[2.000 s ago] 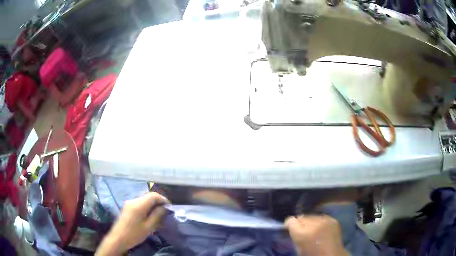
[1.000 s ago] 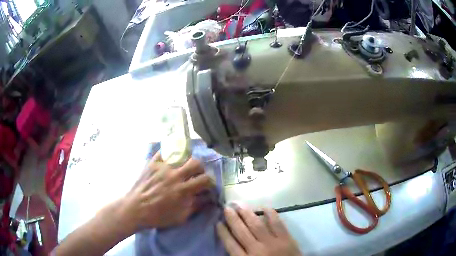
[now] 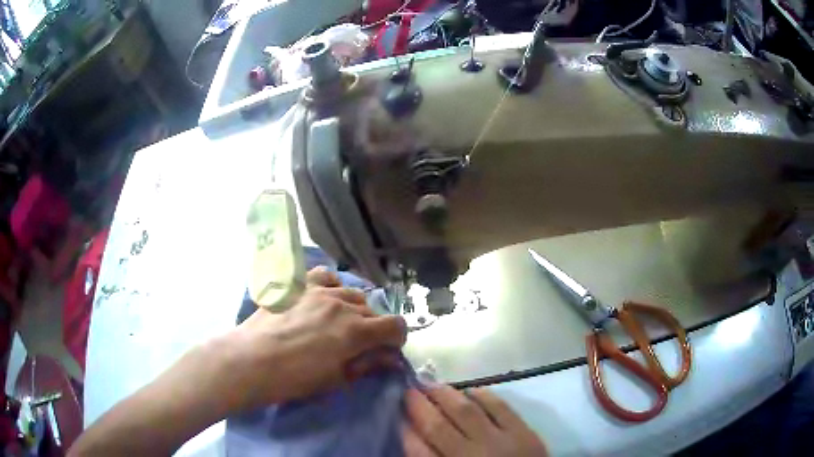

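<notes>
The blue-grey garment (image 3: 312, 424) lies on the white table left of the needle area, its far end beside the presser foot (image 3: 402, 294). My left hand (image 3: 312, 339) is on the cloth with bent fingers, gripping a fold just left of the needle plate (image 3: 433, 312). My right hand (image 3: 469, 424) lies at the cloth's right edge, cut off by the bottom of the picture; its fingertips rest at the edge and its thumb is hidden. The cream sewing machine head (image 3: 553, 170) stands over the needle area.
Scissors with orange handles (image 3: 616, 330) lie on the machine bed at the right, blades pointing away to the left. A pale yellow lamp (image 3: 276, 250) hangs left of the head, above my left hand. The white table (image 3: 143, 268) extends left. Red cloth (image 3: 80, 294) shows beyond it.
From the lap, the garment and both hands came up to the machine bed. In the last second, my left hand's fingers moved slightly right, closer to the presser foot, and the view shifted a little.
</notes>
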